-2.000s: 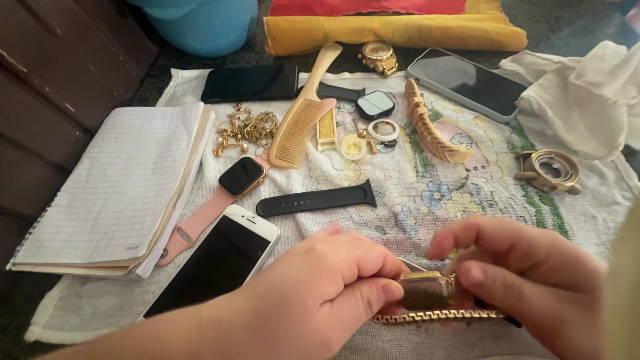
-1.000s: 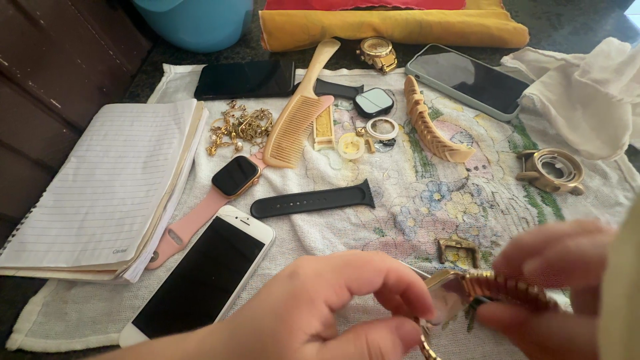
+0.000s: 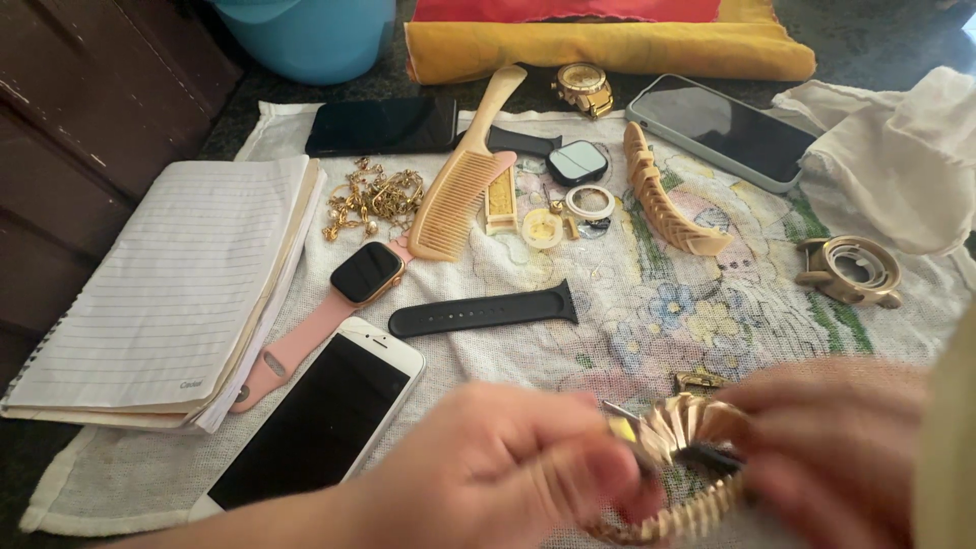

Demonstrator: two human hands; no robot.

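My left hand (image 3: 526,465) grips one side of a gold metal watch bracelet (image 3: 675,435) near the bottom of the view; a thin metal tip pokes out above its fingers. My right hand (image 3: 831,450), blurred, holds the bracelet's other side, with a dark piece at its fingertips that I cannot make out. Just behind the hands a small gold metal part (image 3: 698,381) lies on the floral cloth (image 3: 518,366). Farther off are a black watch strap (image 3: 484,309), a gold watch case (image 3: 850,271) and a beige link strap (image 3: 671,198).
At the left lie a lined notebook (image 3: 160,282), a white smartphone (image 3: 313,419) and a smartwatch with a pink band (image 3: 367,273). Beyond them are a comb (image 3: 457,183), gold chains (image 3: 374,194), a black smartwatch (image 3: 577,162), a gold wristwatch (image 3: 583,88) and a cased phone (image 3: 720,130).
Two seconds ago both hands held a rectangular gold watch piece close together. The bracelet now stands curved between them, and the small gold part behind them shows since one second ago.
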